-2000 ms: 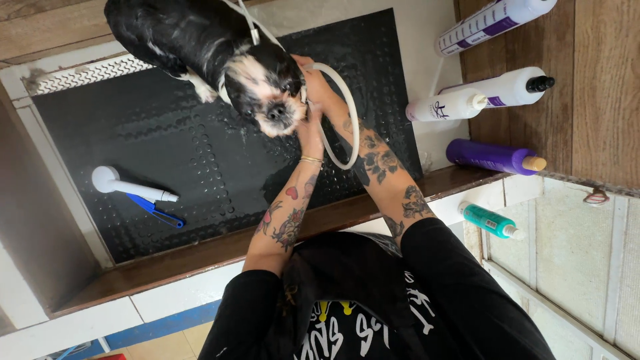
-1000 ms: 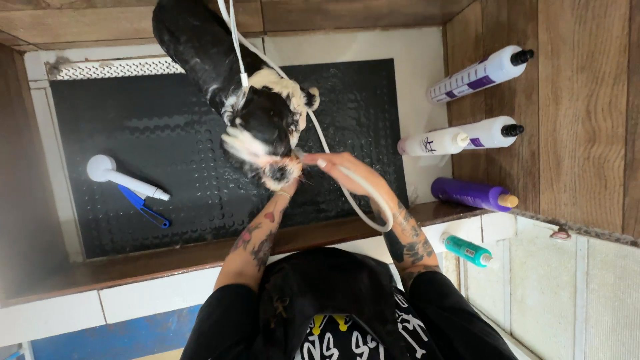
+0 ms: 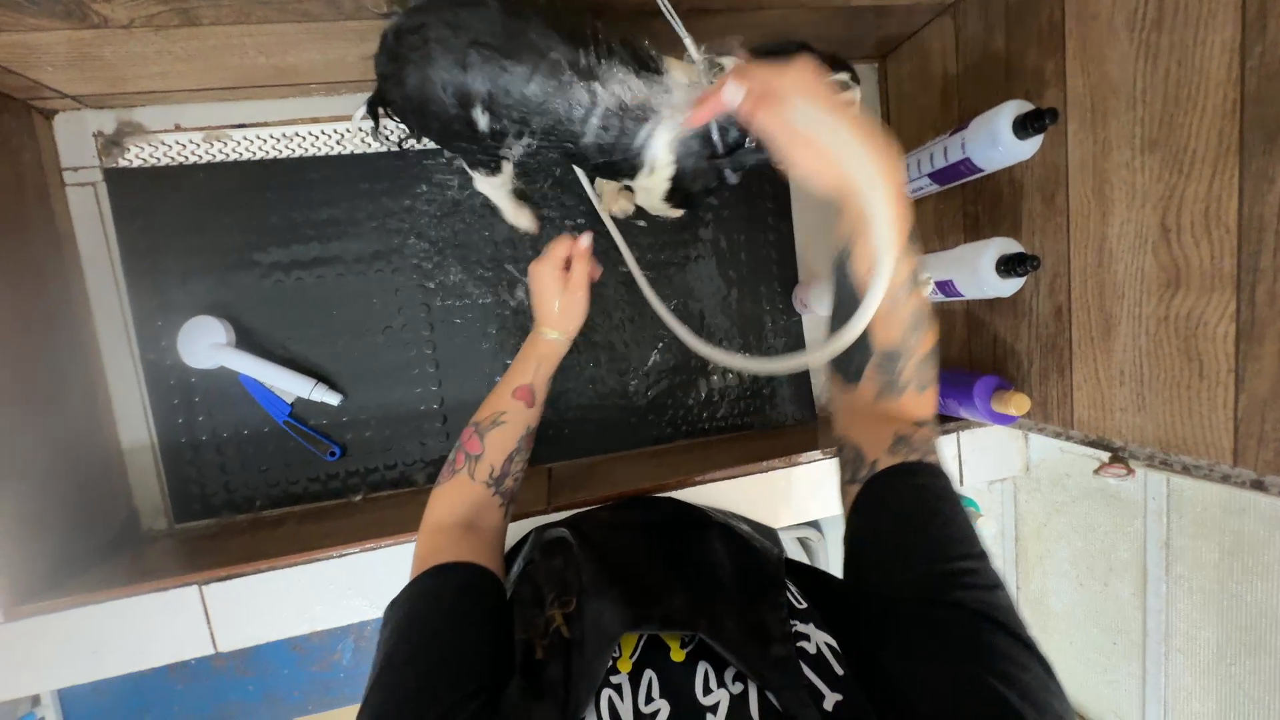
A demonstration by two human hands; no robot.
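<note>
A wet black and white dog stands broadside at the back of the tub, with a thin cord rising from its neck. My right hand, blurred, grips a pale flexible hose over the dog's shoulder, and water sprays along its back. The hose loops below my right forearm toward the dog's legs. My left hand is held over the black rubber mat, just below the dog, fingers curled and touching nothing visible. The dog's head is mostly hidden behind my right hand.
On the mat at left lie a white shower head and a blue-handled tool. White bottles with black caps and a purple bottle stand at the right. A white perforated drain strip runs along the back.
The dog has turned from facing me to standing broadside at the back. My hands have left its muzzle: the right has moved up over its shoulder with the hose, and water now sprays its coat.
</note>
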